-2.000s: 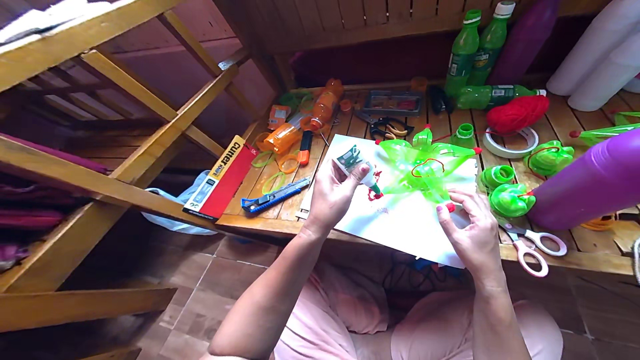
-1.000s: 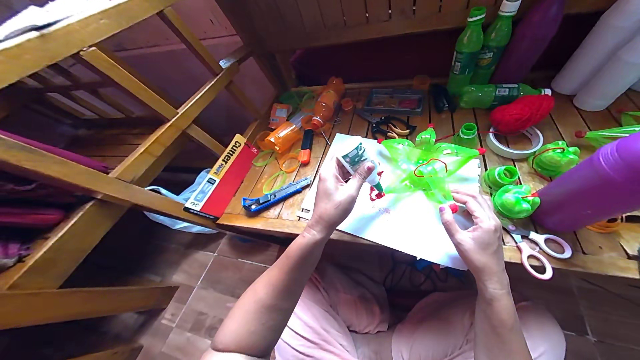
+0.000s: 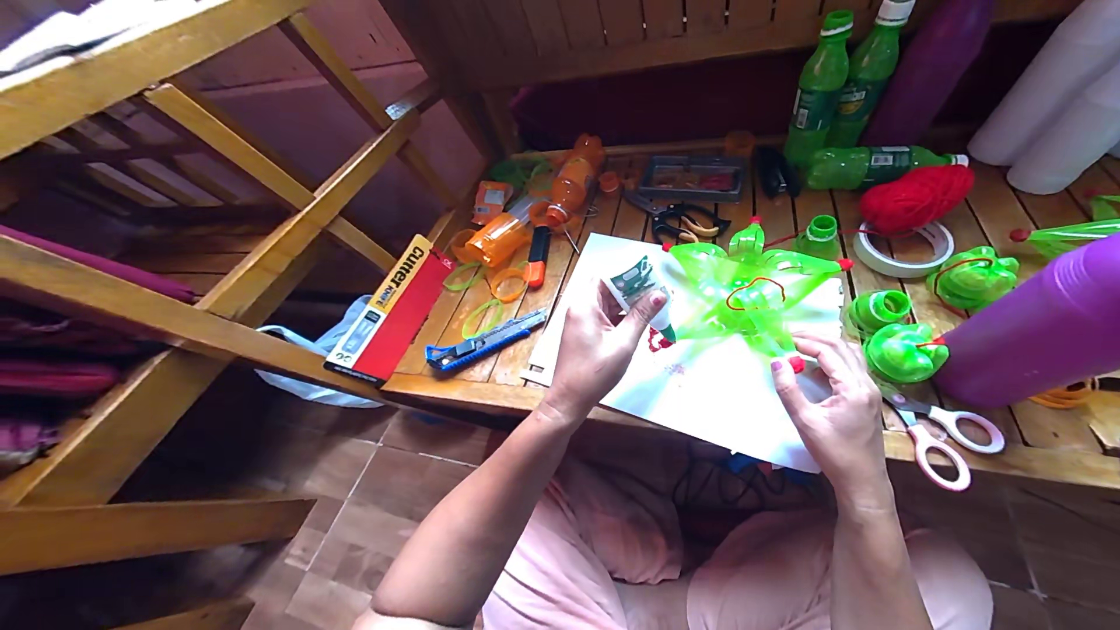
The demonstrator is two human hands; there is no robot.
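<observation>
My left hand (image 3: pixel 604 337) holds a small white and green glue bottle (image 3: pixel 639 284), its green tip tilted down to the right. A flower-like shape of green plastic bottle pieces (image 3: pixel 757 284) with red tips and a loop of red yarn (image 3: pixel 754 282) lies over white paper (image 3: pixel 700 402). The thumb and fingers of my right hand (image 3: pixel 827 394) are at the red tip (image 3: pixel 794 363) of its nearest petal. A red patch (image 3: pixel 659 339) shows on the paper just below the glue tip.
Scissors (image 3: pixel 941 429) lie right of my right hand, near a purple bottle (image 3: pixel 1032 324), green bottle pieces (image 3: pixel 906 353), tape (image 3: pixel 906 254) and red yarn (image 3: pixel 917 199). Left are a blue cutter knife (image 3: pixel 486 341) and its package (image 3: pixel 394 306). Pliers (image 3: pixel 687 223) and green bottles (image 3: pixel 820 92) are behind.
</observation>
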